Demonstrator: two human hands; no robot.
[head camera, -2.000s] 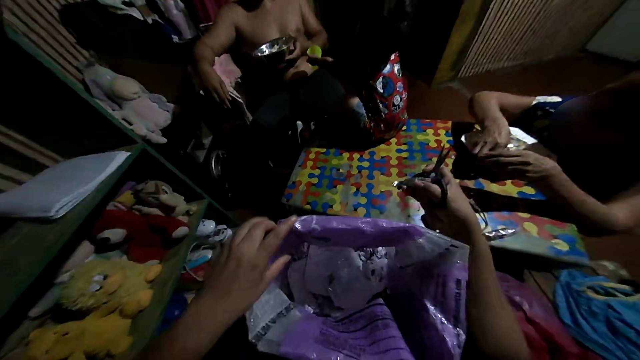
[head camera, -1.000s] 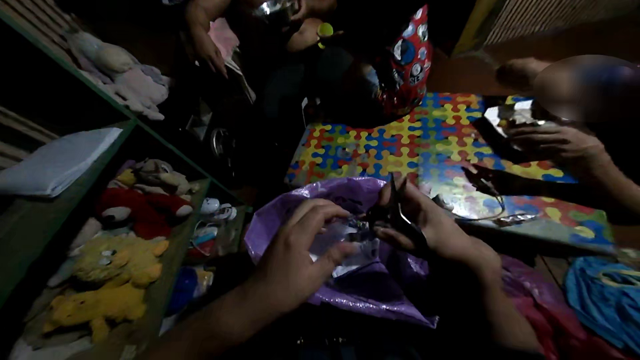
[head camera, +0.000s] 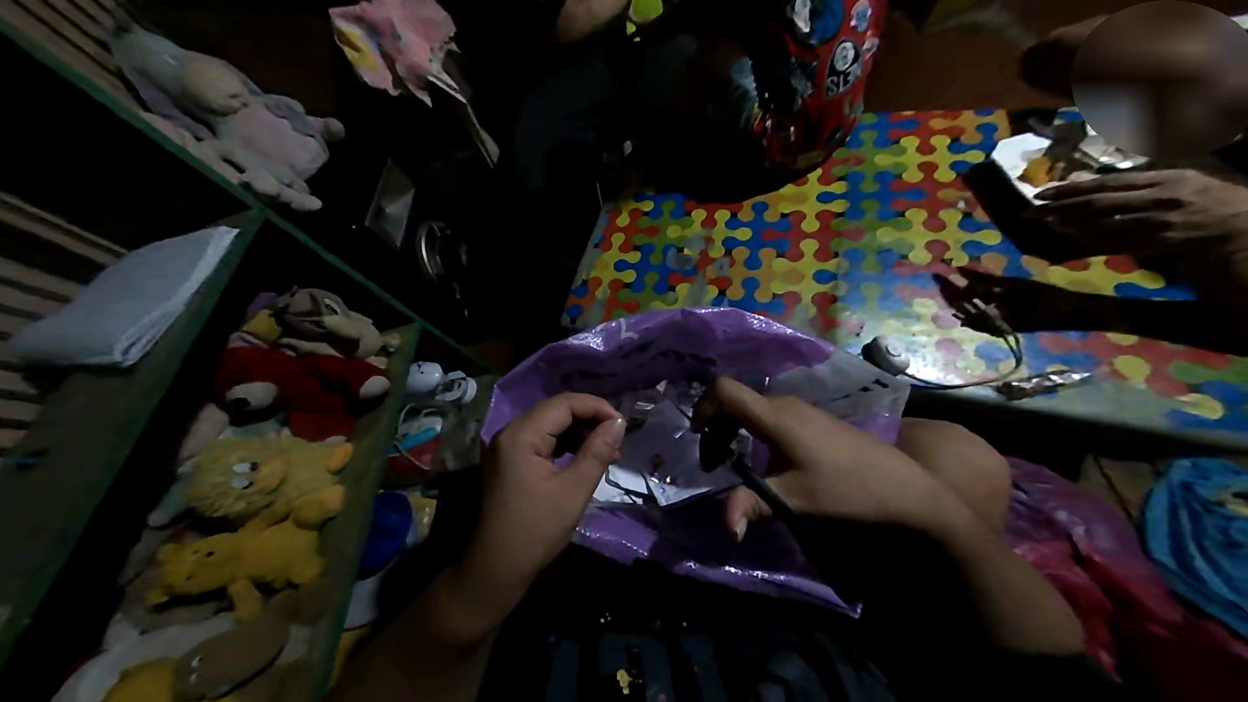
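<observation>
An open purple plastic bag (head camera: 682, 336) with small paper and clear plastic pieces (head camera: 673, 439) inside lies below both my hands. My left hand (head camera: 546, 478) is over the bag's left side, thumb and forefinger pinched on something small that I cannot make out. My right hand (head camera: 819, 458) holds a dark-handled hand tool (head camera: 760, 483), perhaps scissors or pliers, pointing into the bag. Its tip is hard to see in the dim light.
A puzzle-patterned table (head camera: 721, 253) stands ahead, with a cord (head camera: 975, 380) and a red printed bag (head camera: 829, 78). At the right, another person's hand (head camera: 1141, 210) is by a white tray (head camera: 1033, 161). Plush toys (head camera: 263, 478) fill the left shelf. A blue cloth (head camera: 1199, 526) lies right.
My right hand with the tool has come down from above the table to over the bag. My left hand has moved off the bag's rim, and its fingertips have closed together.
</observation>
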